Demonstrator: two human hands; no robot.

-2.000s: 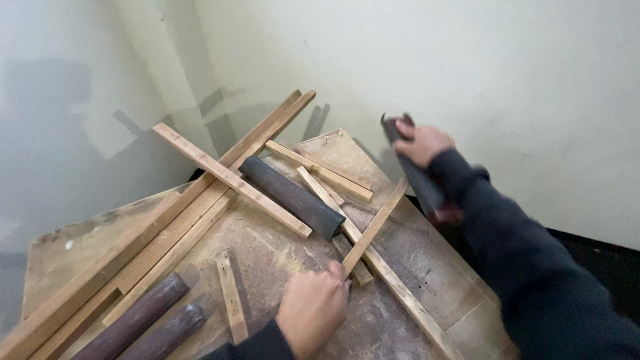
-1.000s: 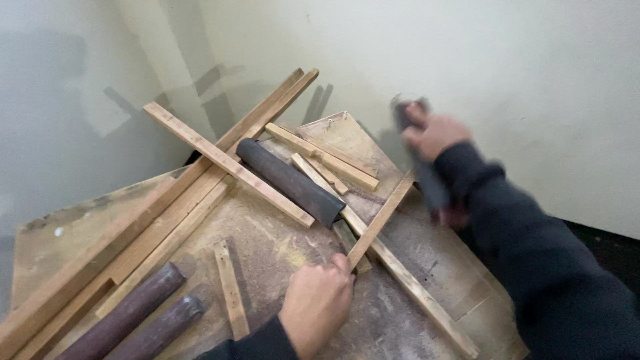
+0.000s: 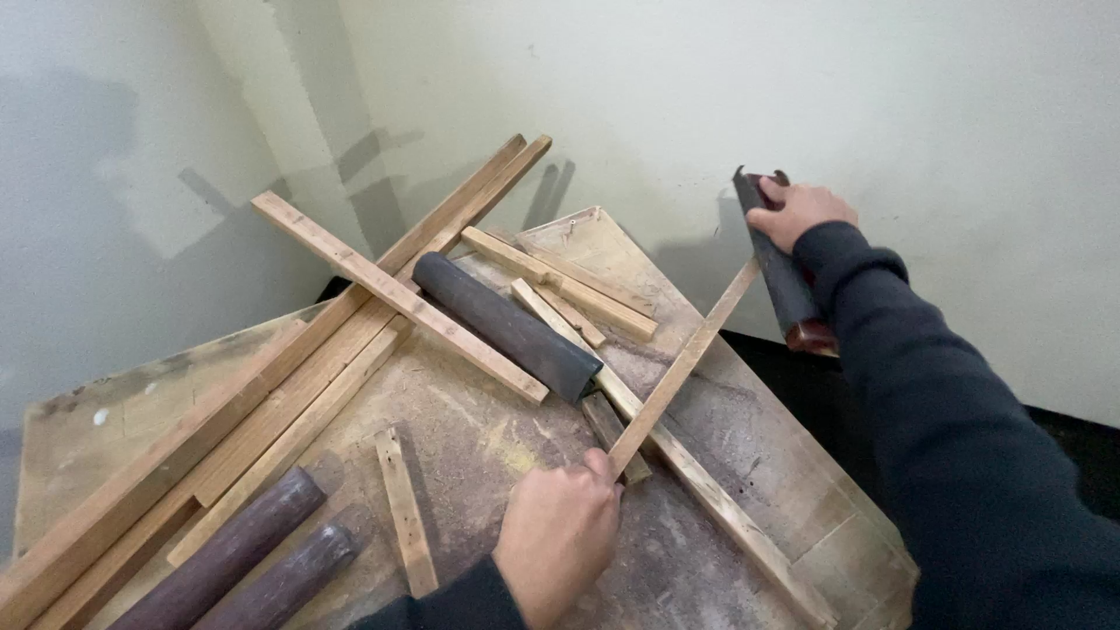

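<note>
My left hand (image 3: 560, 525) is closed around the lower end of a thin wooden strip (image 3: 687, 359) at the lower middle. The strip slants up to the right over a longer wooden batten (image 3: 717, 494). Its far end meets the dark face of a sanding block wrapped in abrasive sheet (image 3: 774, 276). My right hand (image 3: 805, 214) grips that block's reddish-brown back near its upper end, beyond the table's right edge. A dark rolled abrasive sheet (image 3: 507, 324) lies to the left of the strip, touching a crossing wooden batten (image 3: 402, 297).
The dusty wooden tabletop (image 3: 464, 420) carries several long battens (image 3: 262, 385) on the left, a short wood piece (image 3: 407, 512) and two dark cylindrical rolls (image 3: 227, 551). More offcuts (image 3: 560, 284) lie near the far corner. A pale wall (image 3: 665, 87) stands behind.
My right hand, blurred in the earlier frames, shows sharply now, still holding the block by the strip's far end. My left hand keeps its hold on the strip.
</note>
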